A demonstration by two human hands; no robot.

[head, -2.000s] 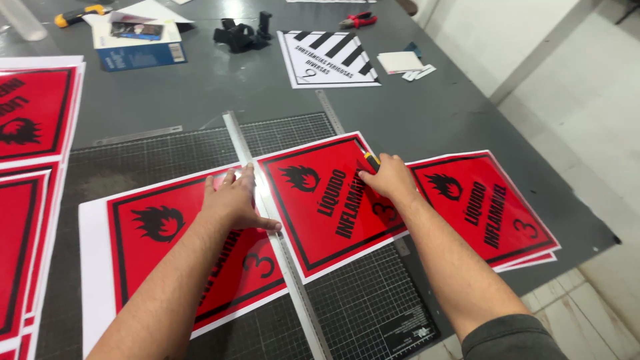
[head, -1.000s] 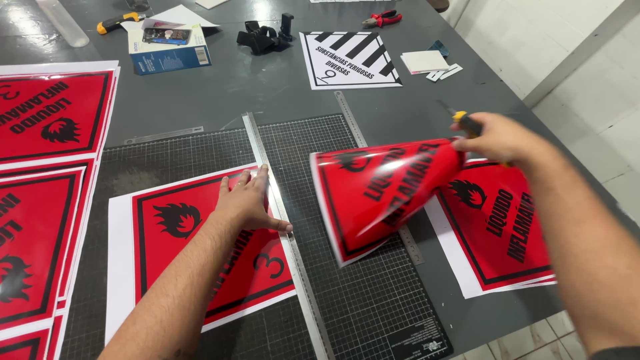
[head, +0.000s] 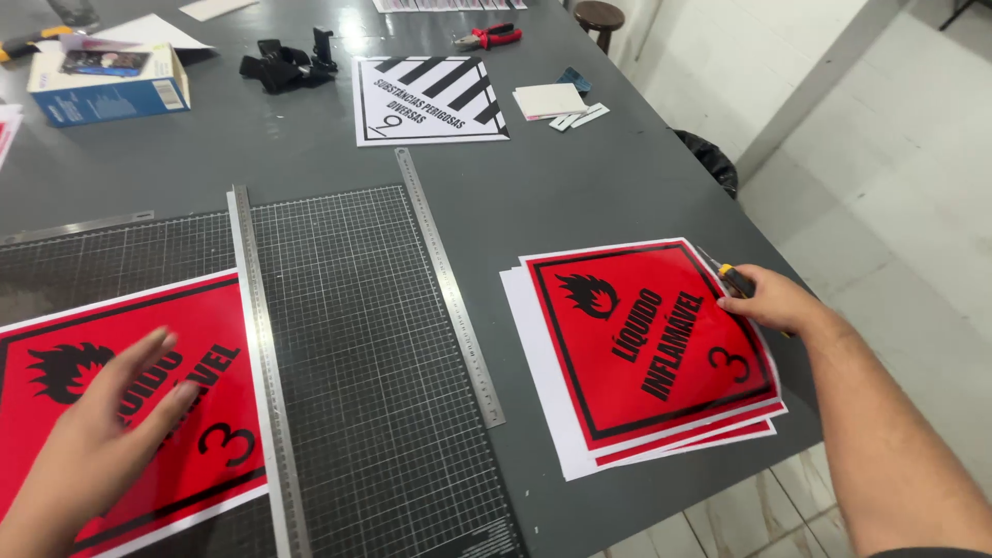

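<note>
My right hand holds a yellow-and-black utility knife and grips the right edge of a red flammable-liquid placard, which lies on a small stack of similar sheets at the table's right edge. My left hand, fingers spread, hovers or rests lightly over another red placard; contact cannot be told. That placard lies on the black gridded cutting mat, its right edge along a long metal straightedge. A steel ruler lies along the mat's right side.
Farther back on the grey table are a black-and-white striped placard, red-handled pliers, a black strap mount, a blue-and-white box, white cards and another yellow-and-black cutter. A stool stands beyond.
The placard carried by my right hand has moved right from over the mat onto the stack. My left hand has come off the straightedge, moving left. The view has shifted right.
</note>
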